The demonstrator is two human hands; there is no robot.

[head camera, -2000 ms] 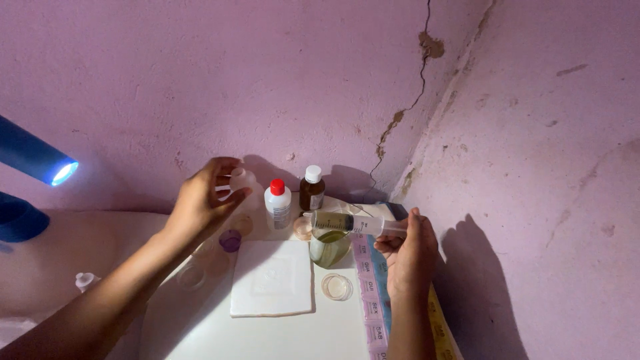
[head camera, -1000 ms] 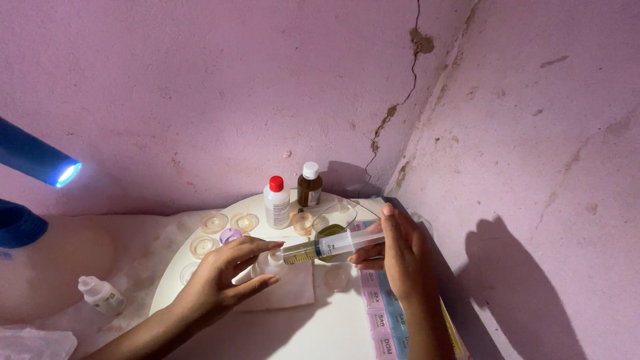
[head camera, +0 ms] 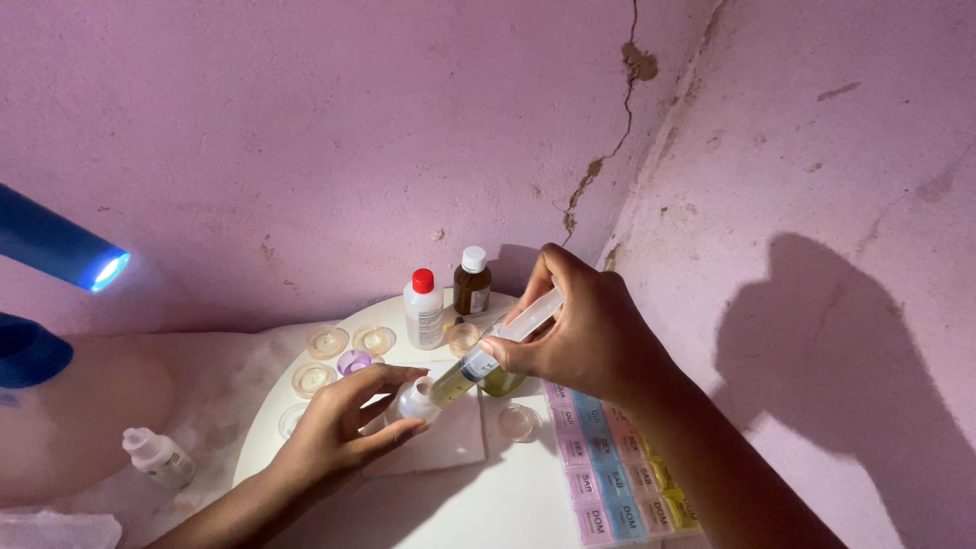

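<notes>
My left hand (head camera: 354, 423) holds a small, open, translucent plastic bottle (head camera: 418, 402) between thumb and fingers, over a white square pad (head camera: 457, 442). A large plastic syringe (head camera: 488, 352) with yellowish-green liquid in its barrel is held by my right hand (head camera: 587, 328), tilted down to the left. The syringe's lower end is at the bottle's mouth; whether its tip is inside I cannot tell. Behind the syringe, partly hidden, stands a glass container of green liquid (head camera: 501, 381).
A white bottle with a red cap (head camera: 424, 313) and a brown bottle with a white cap (head camera: 472, 284) stand by the wall. Several small round clear dishes (head camera: 326, 341), a purple one (head camera: 354, 361), a coloured pill organizer (head camera: 602, 457), a dropper bottle (head camera: 158, 457) and a lit blue lamp (head camera: 65, 240) surround the hands.
The small bottle in my left hand has come down and right from near the wall. My right hand has tilted the syringe, earlier nearly level, so it points down to the bottle's mouth.
</notes>
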